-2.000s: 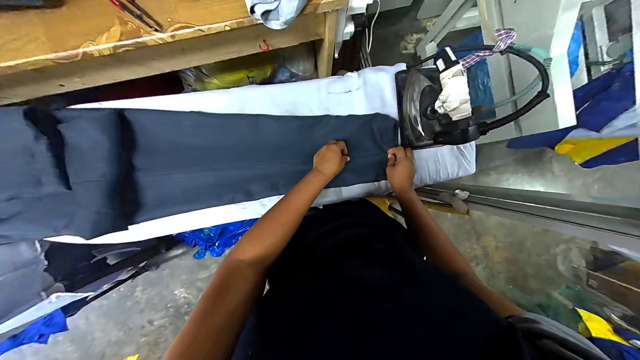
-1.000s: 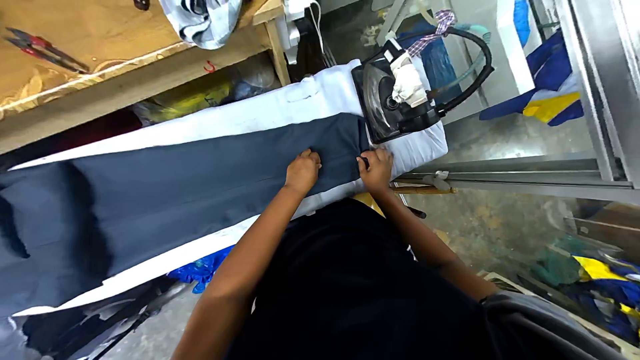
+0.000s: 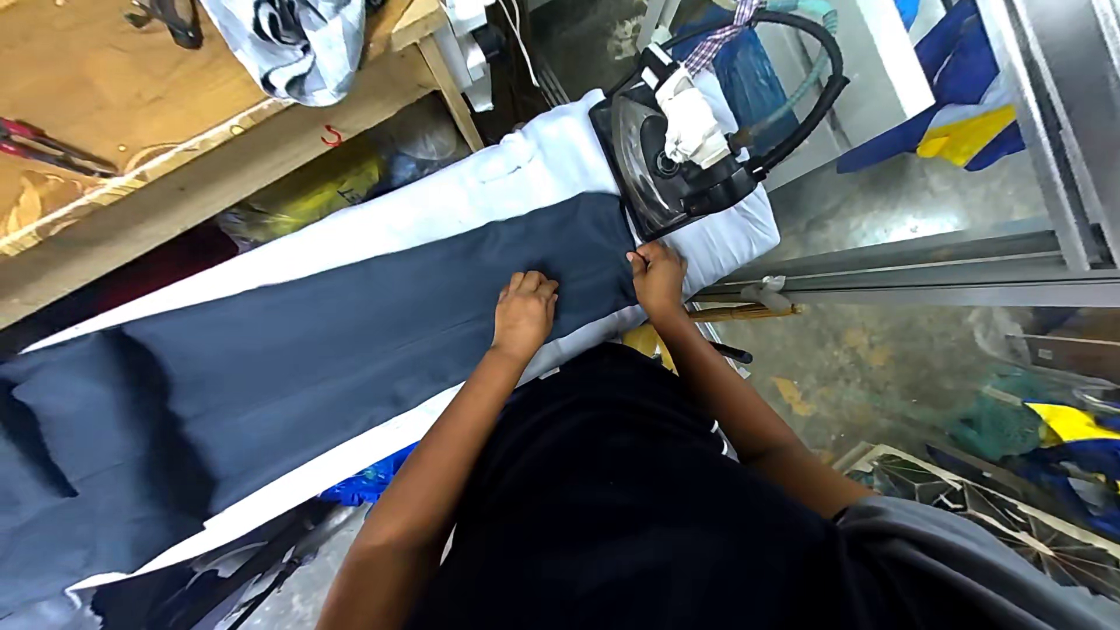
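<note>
Dark grey fabric, shaped like a trouser leg (image 3: 350, 350), lies lengthwise over a white-covered ironing board (image 3: 455, 210). My left hand (image 3: 526, 311) rests on the cloth with its fingers curled; whether it pinches any fabric is hidden. At the cloth's right end, my right hand (image 3: 658, 278) pinches the edge between thumb and fingers. Just above that hand stands a steam iron (image 3: 665, 157) with white cloth around its handle and a black hose, on the board's right end beside the fabric's edge.
A wooden table (image 3: 201, 166) runs along the upper left, bearing red-handled pliers or cutters (image 3: 52, 149) and a light grey cloth (image 3: 293, 52). A metal frame (image 3: 910, 280) extends at the right. Blue and yellow fabric (image 3: 971, 131) lies beyond it. Blue plastic (image 3: 372, 479) shows below the board.
The view has turned and shifted. Both hands remain at about the same places on the grey fabric, and the iron still stands at the board's end.
</note>
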